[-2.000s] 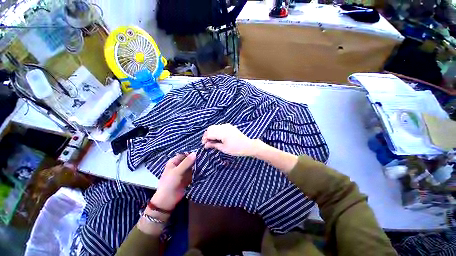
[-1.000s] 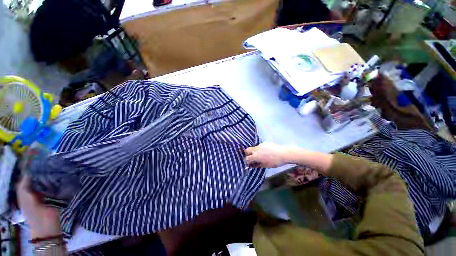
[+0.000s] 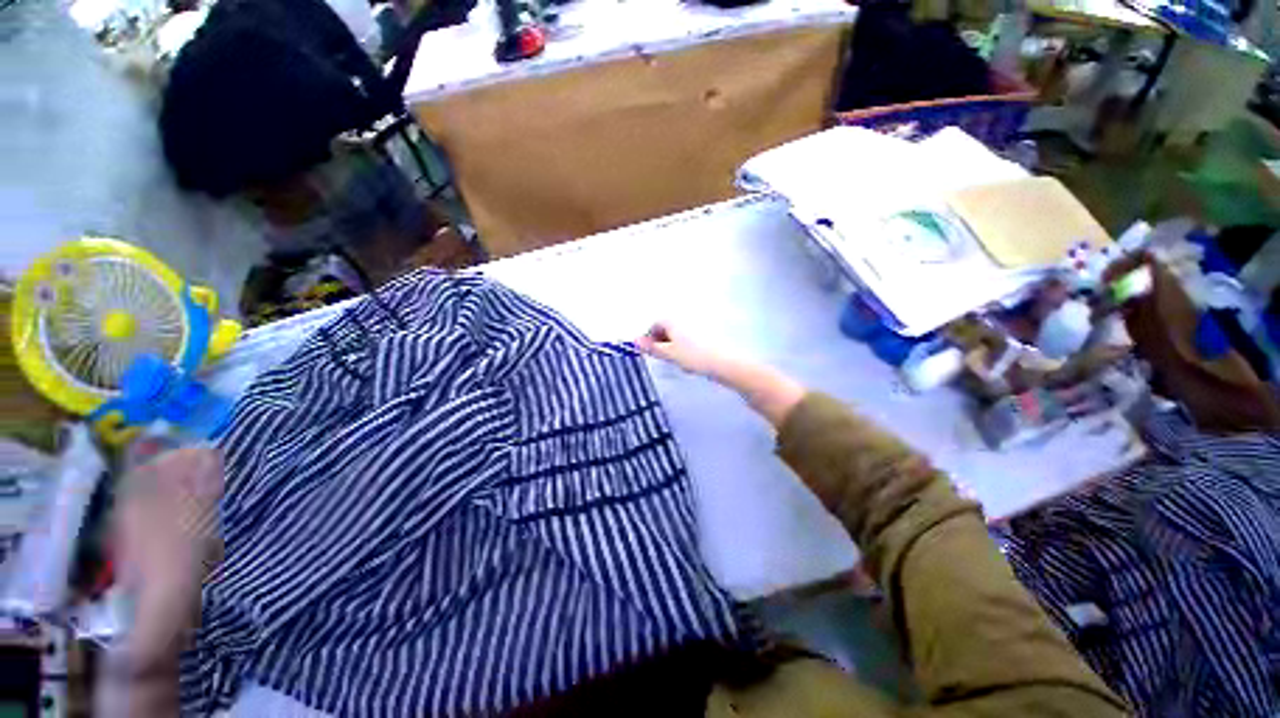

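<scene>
A navy and white striped garment (image 3: 463, 491) is spread over the near part of the white table, with several short dark bands across its right side. My right hand (image 3: 677, 348) pinches a corner of the garment at its upper right edge, with the arm stretched forward. My left hand (image 3: 166, 512) is blurred at the garment's left edge, near the fan's base. Its fingers and anything in them cannot be made out. No snips can be seen.
A yellow and blue fan (image 3: 120, 330) stands at the left. Papers (image 3: 912, 232) lie at the table's far right, beside small bottles and clutter (image 3: 1046, 351). A striped garment pile (image 3: 1193, 561) is at the lower right. A brown-fronted table (image 3: 632, 133) stands beyond.
The view has swung right since the first frame. My hands have gone from close together at the garment's middle to far apart. My right hand has moved from its right side to its upper right corner.
</scene>
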